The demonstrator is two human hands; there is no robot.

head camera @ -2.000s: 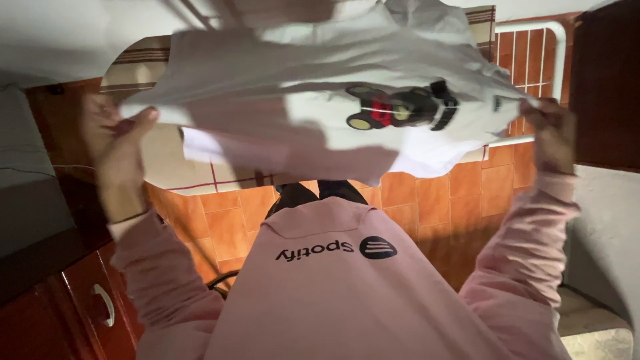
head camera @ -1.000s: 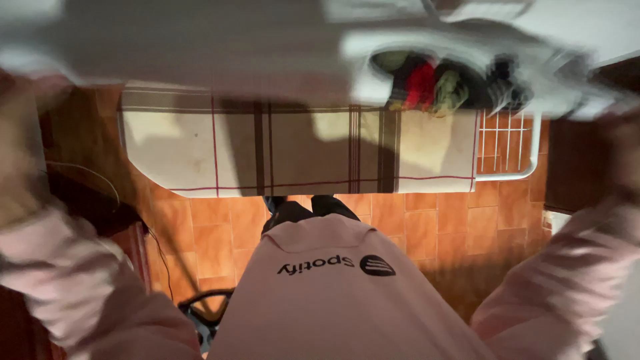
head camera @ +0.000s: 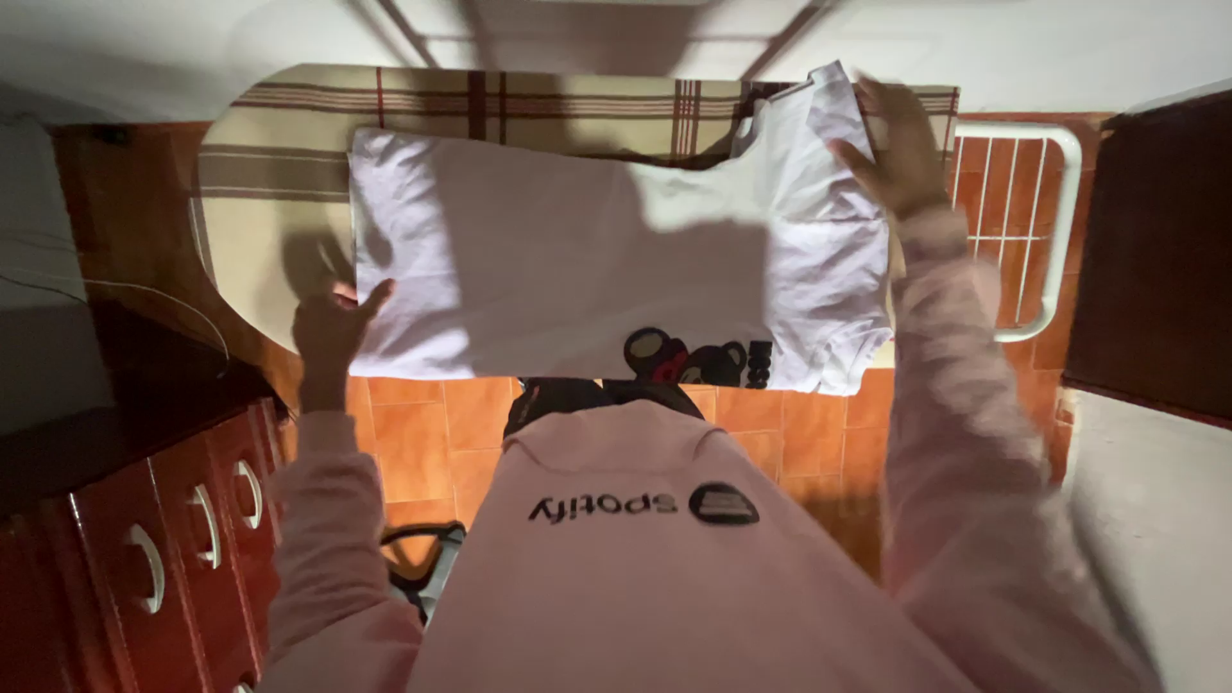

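A white T-shirt (head camera: 577, 260) lies lengthwise on an ironing board with a cream plaid cover (head camera: 260, 231). Its hem is at the left, its neck and sleeve part at the right, and a dark and red cartoon print shows at the near edge. My left hand (head camera: 337, 327) is at the hem, thumb on top and fingers partly hidden under the cloth's edge. At the upper right, my right hand (head camera: 895, 154) rests against the shirt's sleeve side with thumb and fingers apart; whether it pinches the cloth cannot be told.
A white wire rack (head camera: 1059, 231) extends from the board's right end. Red drawers (head camera: 144, 558) with white handles stand at the lower left, a thin white cable (head camera: 173, 294) above them. A white wall runs behind the board. A dark panel (head camera: 1155, 250) stands at the right.
The shirt, earlier held up and stretched between both hands, now lies on the board. Both hands have come down with it.
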